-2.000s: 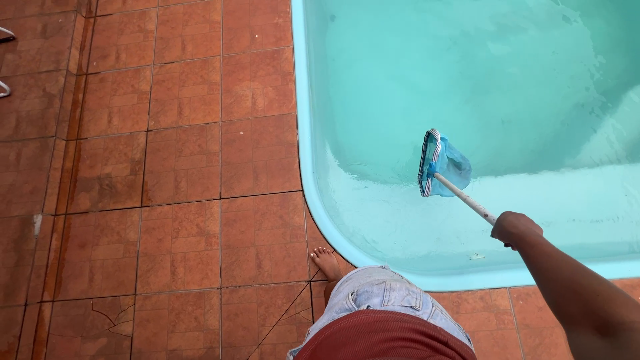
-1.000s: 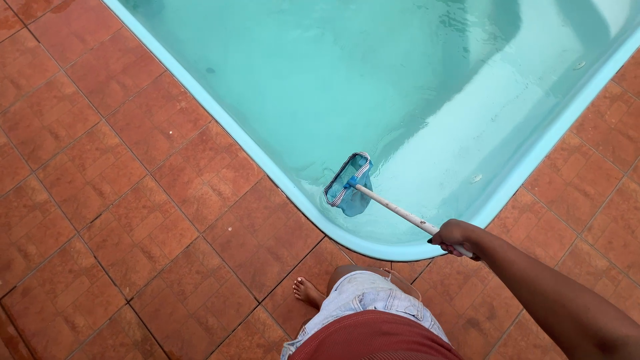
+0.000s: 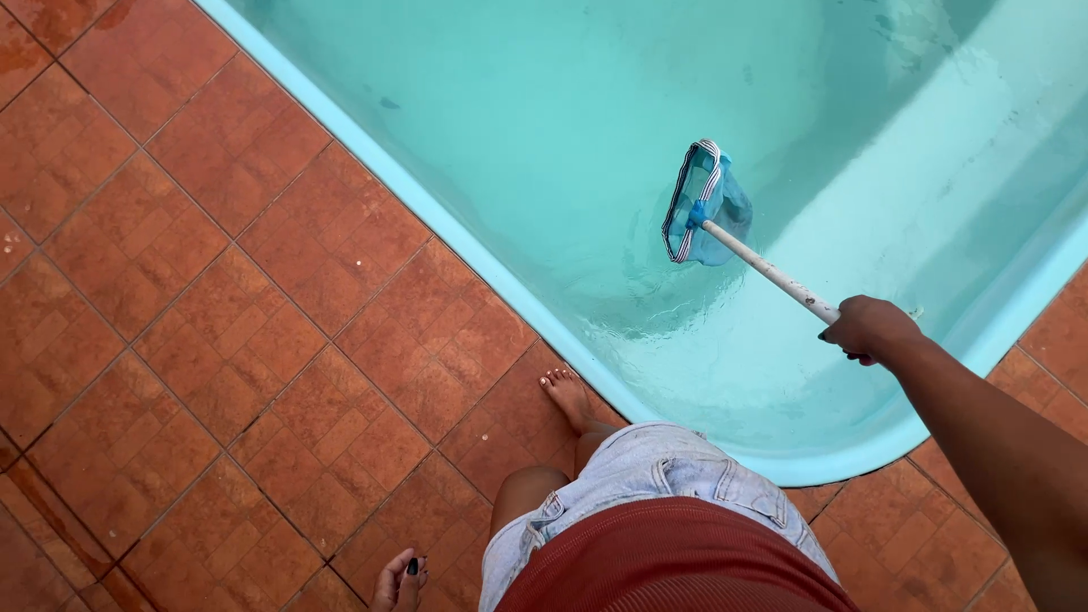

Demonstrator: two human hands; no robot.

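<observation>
My right hand (image 3: 871,327) grips the white pole (image 3: 778,276) of a pool skimmer net, reaching out over the corner of the pool. At the pole's far end, the blue mesh net (image 3: 727,221) with a striped rim is at the water, its frame tilted and its bag trailing to the right. Ripples spread in the water (image 3: 544,153) just below the net. My left hand (image 3: 399,582) shows only in part at the bottom edge, over the floor tiles; its fingers are partly curled with nothing seen between them.
The light blue pool rim (image 3: 476,263) runs diagonally and curves round the corner in front of me. My bare foot (image 3: 568,398) stands on terracotta tiles (image 3: 340,340) right beside the rim. A small dark speck (image 3: 388,103) shows in the pool at upper left.
My left hand has come into view at the bottom. The net has moved away from the pool's rim, with my right hand still on the pole. The view has turned and shifted.
</observation>
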